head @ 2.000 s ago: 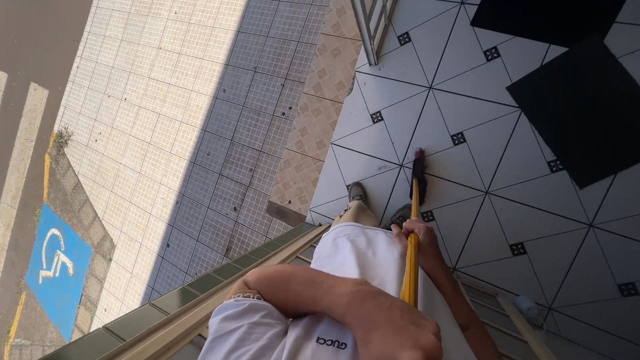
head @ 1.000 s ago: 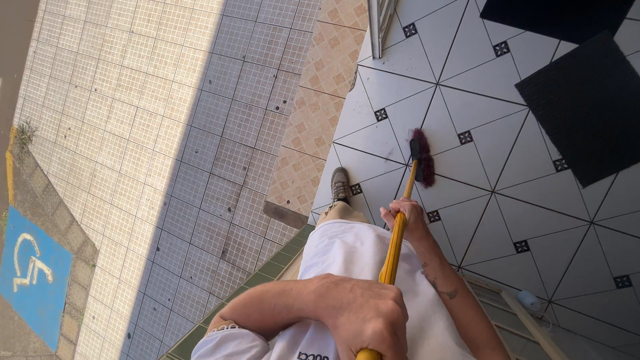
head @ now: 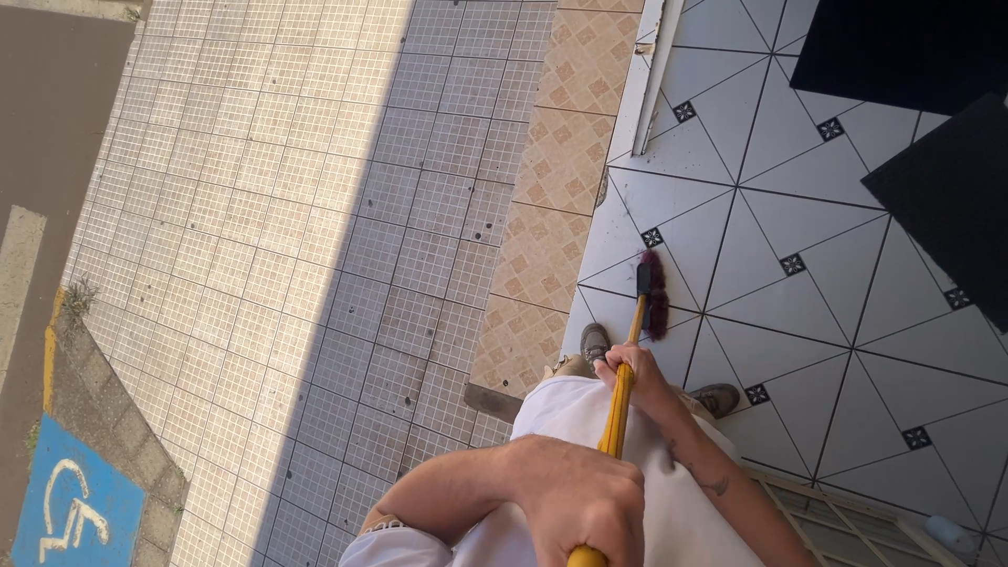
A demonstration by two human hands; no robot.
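A broom with a yellow handle (head: 635, 321) and dark reddish bristles (head: 655, 303) stands with its head on the white tiled floor, close to the beige tiled sill. Low in the view, my left hand (head: 587, 500) is closed around the upper end of the handle. Farther down, my right hand (head: 634, 374) grips the handle in front of the white shirt. The broom head lies just beyond my left shoe (head: 595, 340). Small dark bits and dust lie on the tiles near the sill and the white metal frame.
A white metal frame (head: 655, 79) stands at the floor's edge beyond the broom. Black mat-like pieces (head: 945, 197) lie at the upper right. My right shoe (head: 715, 400) is near a metal grille (head: 835, 512). Left of the beige sill (head: 543, 236) is tiled pavement (head: 315, 197).
The broom head has moved left across the white tiles, nearer the beige sill. Both hands have stayed on the handle. My right shoe, hidden a second ago, now shows.
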